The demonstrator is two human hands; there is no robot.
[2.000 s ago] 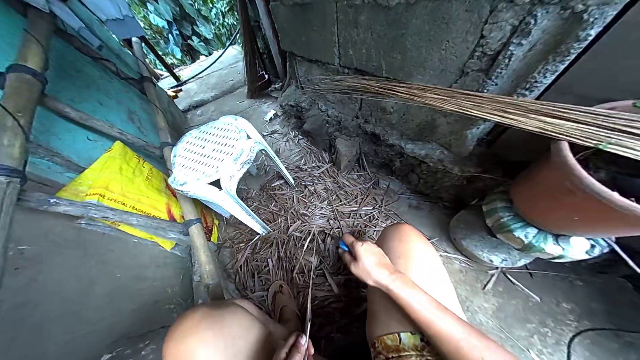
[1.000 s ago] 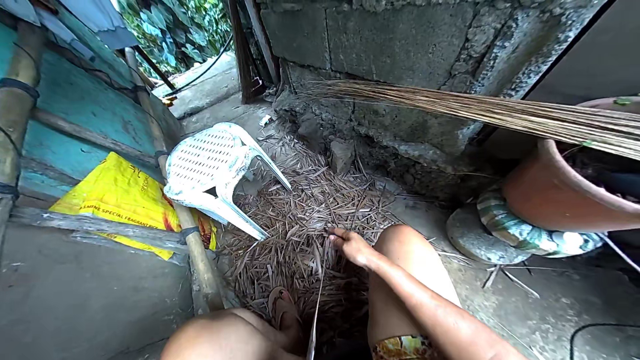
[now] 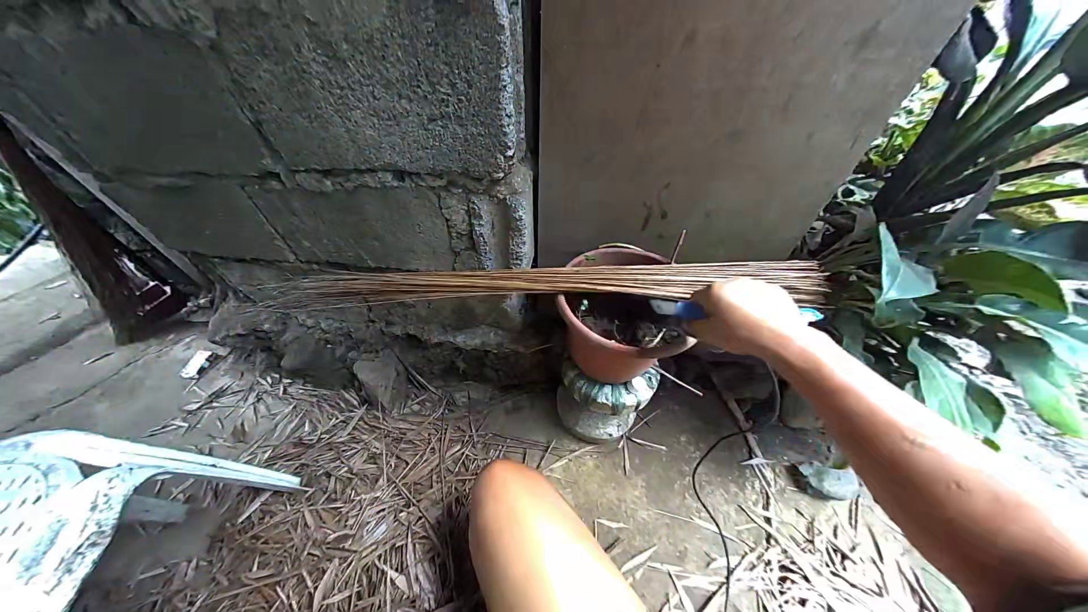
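My right hand is at the right part of a long bundle of thin brown sticks, its fingers closed around a blue-handled tool, which looks like a small knife. The bundle lies level across the rim of a terracotta-coloured plant pot, its thin ends pointing left along the block wall. Whether the hand also grips any sticks cannot be told. My left hand is out of the frame.
The pot stands on a round base wrapped in patterned material. A white plastic chair stands at the lower left. Dry leaf strips litter the ground. Broad-leaved plants grow at right, and a black cable crosses the concrete.
The view has swung right, toward the pot. My right hand has moved from beside my knee to the stick bundle, where the blue handle shows in it.
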